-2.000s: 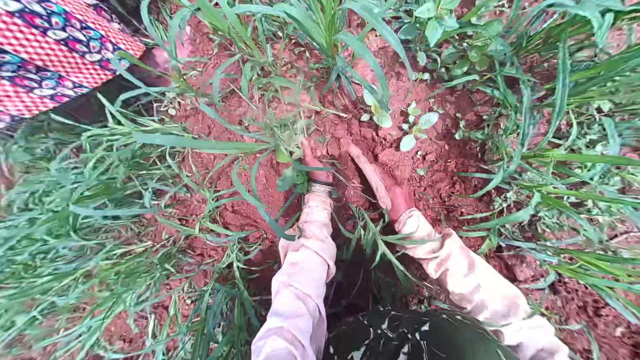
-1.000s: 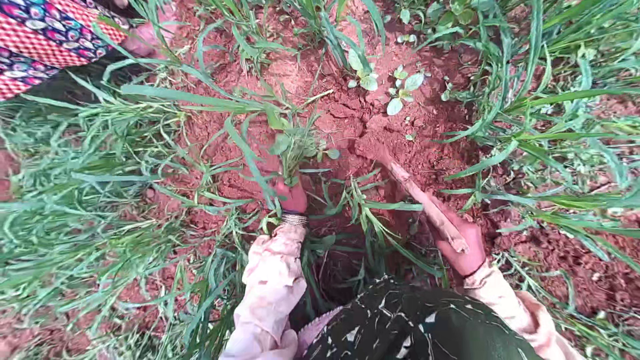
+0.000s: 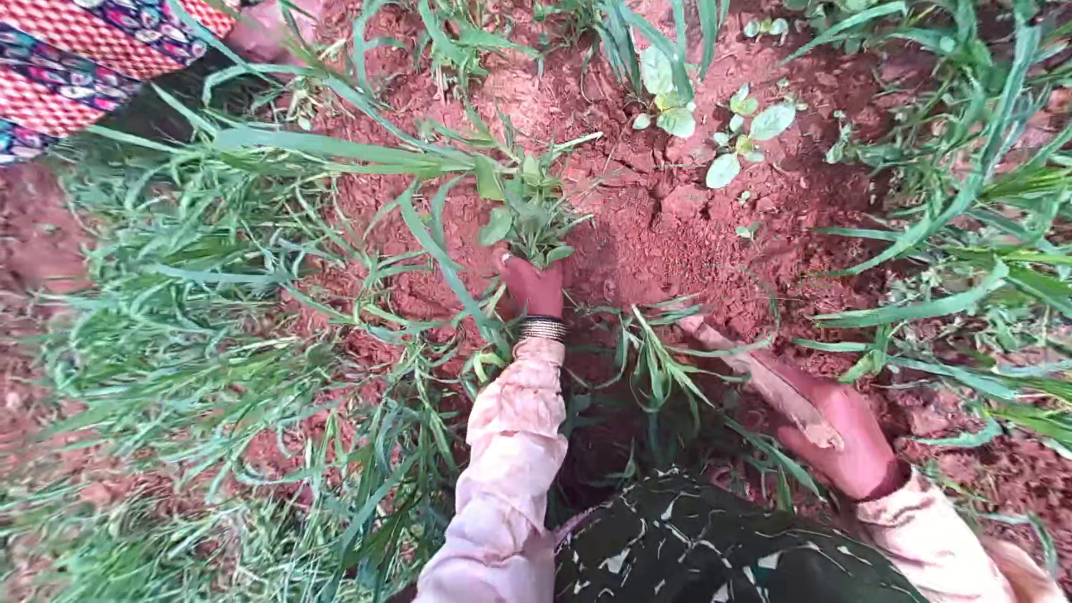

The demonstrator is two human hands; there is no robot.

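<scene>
My left hand (image 3: pixel 536 285), with bangles at its wrist, is closed around a bunch of small green weeds (image 3: pixel 536 213) just above the red soil (image 3: pixel 636 243). At the lower right, my right hand (image 3: pixel 842 435) grips a wooden handle (image 3: pixel 775 381) coated with soil. The handle slants up and left toward the ground near a grassy plant (image 3: pixel 657 364). Whatever is at its far end is hidden by leaves and soil. Small broad-leaved seedlings (image 3: pixel 745 134) stand beyond my hands.
Long-bladed grassy plants (image 3: pixel 946 310) rise on the right, and dense grass (image 3: pixel 209 335) covers the left. Patterned cloth (image 3: pixel 100 67) of another person shows at the top left. Dark printed cloth (image 3: pixel 712 544) covers my lap.
My right hand with the wooden handle has moved back from the soil near my left hand to the lower right. The bunch of weeds shows more clearly in my left hand.
</scene>
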